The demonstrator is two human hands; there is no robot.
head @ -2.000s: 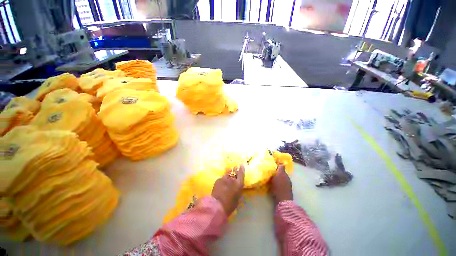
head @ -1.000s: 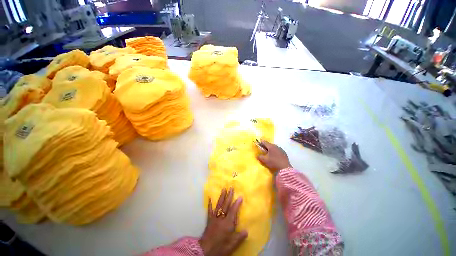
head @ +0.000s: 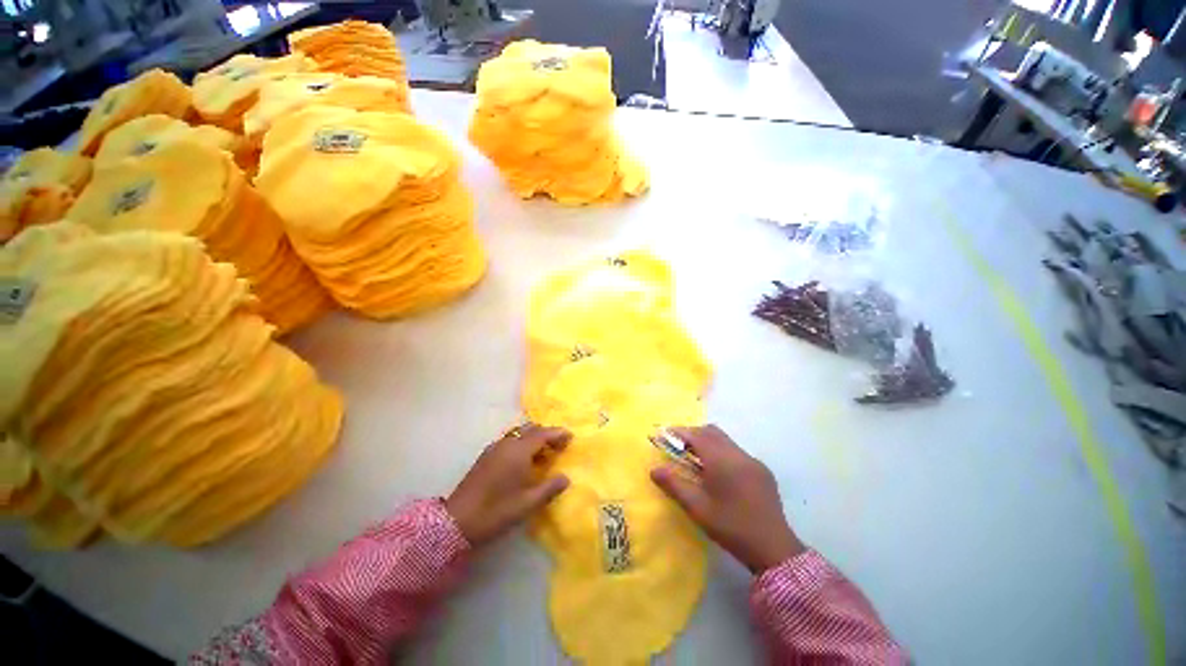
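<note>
Several yellow fabric pieces overlap in a row on the white table in front of me. The nearest bears a dark-and-pale patch; smaller patches show on the ones behind. My left hand rests at the left edge of the row, fingers bent at the cloth; whether it pinches the edge is hard to tell. My right hand is at the right edge and holds small silver thread snips between thumb and fingers, tips towards the cloth.
Tall stacks of yellow pieces stand at left, and another stack at the far side. Dark brown small parts lie by clear plastic right of the row. A yellow line and grey strips are farther right.
Both hands have come to opposite edges of the row. My left hand was flat on the cloth and my right hand farther up. The view has tilted down.
</note>
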